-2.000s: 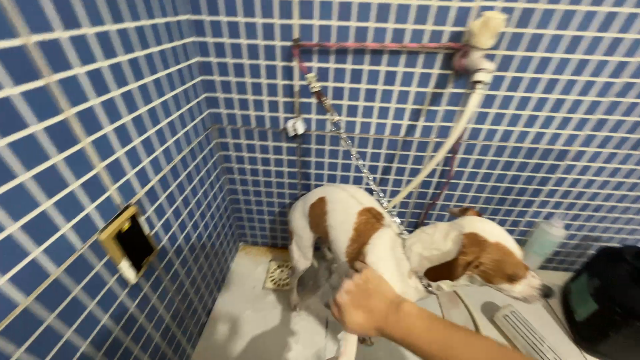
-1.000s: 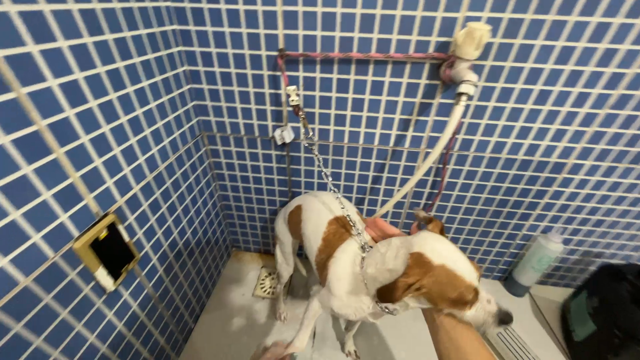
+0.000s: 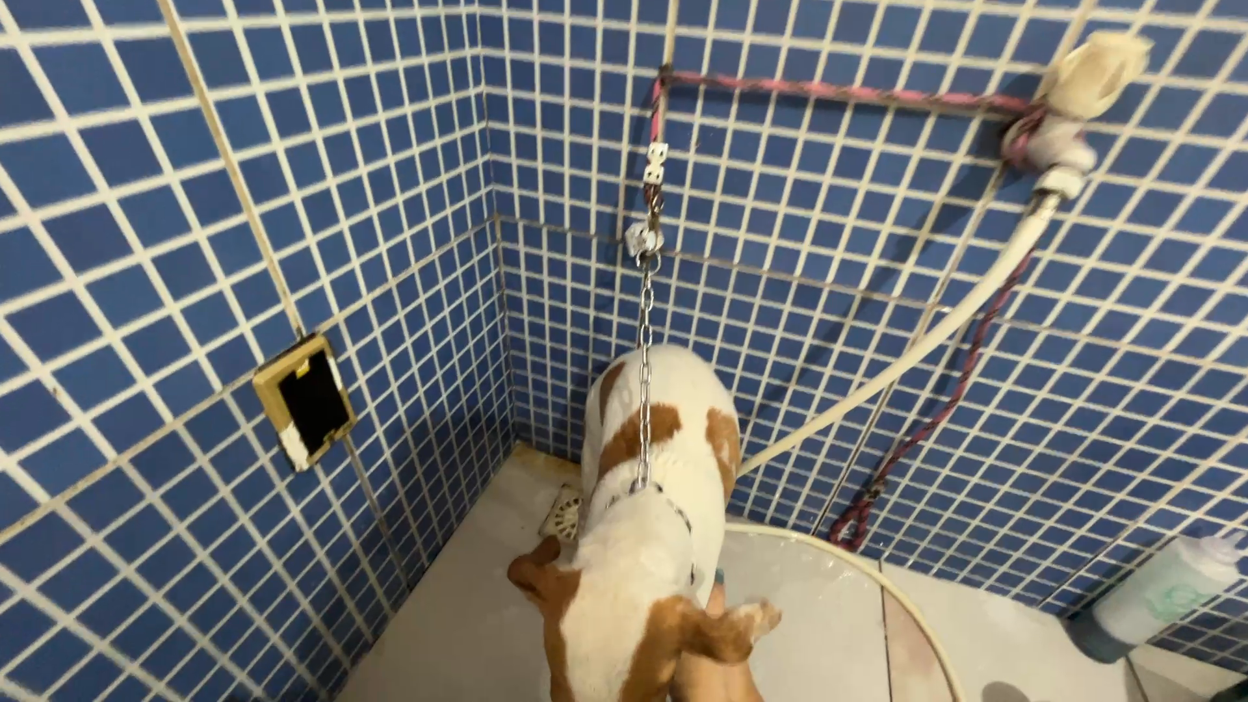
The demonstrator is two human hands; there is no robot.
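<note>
A white dog with brown patches (image 3: 682, 390) stands in the tiled corner, its head low at the bottom of the view. A metal chain (image 3: 644, 361) runs from its neck up to a pink cord (image 3: 838, 91) tied to a wall fitting. Part of a bare hand, seemingly my right hand (image 3: 717, 673), shows at the bottom edge beside the dog's brown ear; the ear and head hide most of it, so its fingers and hold cannot be made out. My left hand is out of view.
A floor drain (image 3: 563, 514) lies behind the dog. From a wall tap (image 3: 1063, 146) a cream hose (image 3: 897, 361) hangs and curves over the floor. A bottle (image 3: 1155, 595) stands at right. The left wall has a framed opening (image 3: 310, 402).
The dog has turned from facing right to facing the camera, head down. The hand behind its neck has moved down near its head. The other hand, at the bottom edge before, has left the view.
</note>
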